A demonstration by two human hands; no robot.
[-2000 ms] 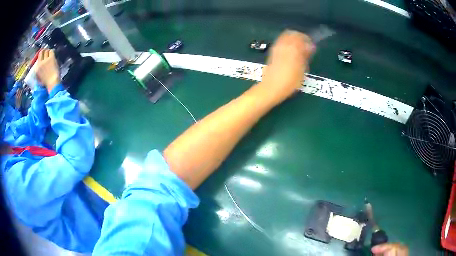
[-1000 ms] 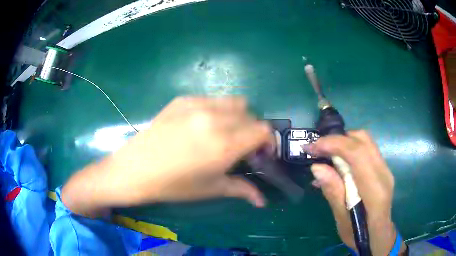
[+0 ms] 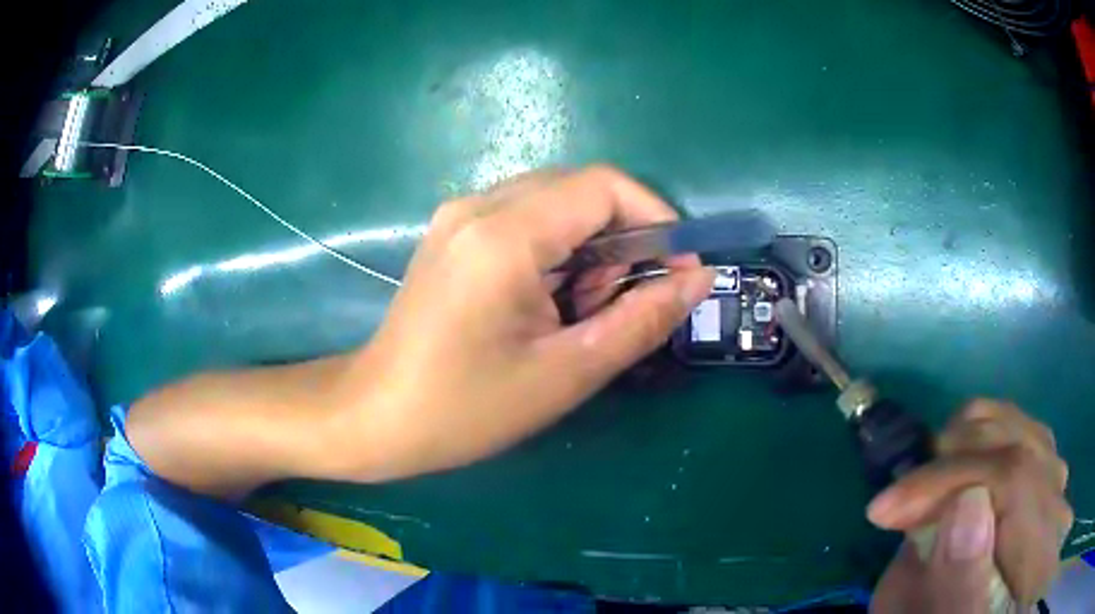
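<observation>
The black watch housing (image 3: 735, 342) sits open in the black fixture (image 3: 821, 257), with a small board and a pale rectangle inside. My left hand (image 3: 516, 312) covers the fixture's left side. It grips what looks like flat metal tweezers (image 3: 720, 235), blurred, and a thin solder wire that shows between its fingers. The fingertips are over the housing's upper left. My right hand (image 3: 979, 510) holds the soldering iron (image 3: 823, 350), its tip at the housing's right edge; whether it touches is unclear.
A solder reel (image 3: 75, 134) stands at the far left, its wire (image 3: 258, 204) curving across the green mat to my left hand. A white strip (image 3: 168, 36) is at the upper left. A fan grille (image 3: 1015, 14) and a red edge (image 3: 1087, 66) show at the upper right. A blue sleeve (image 3: 48, 420) is at the left.
The view has tilted down to the fixture. My left hand has come back from the white strip to the housing and now holds the wire. The iron's tip has come down to the housing's right edge.
</observation>
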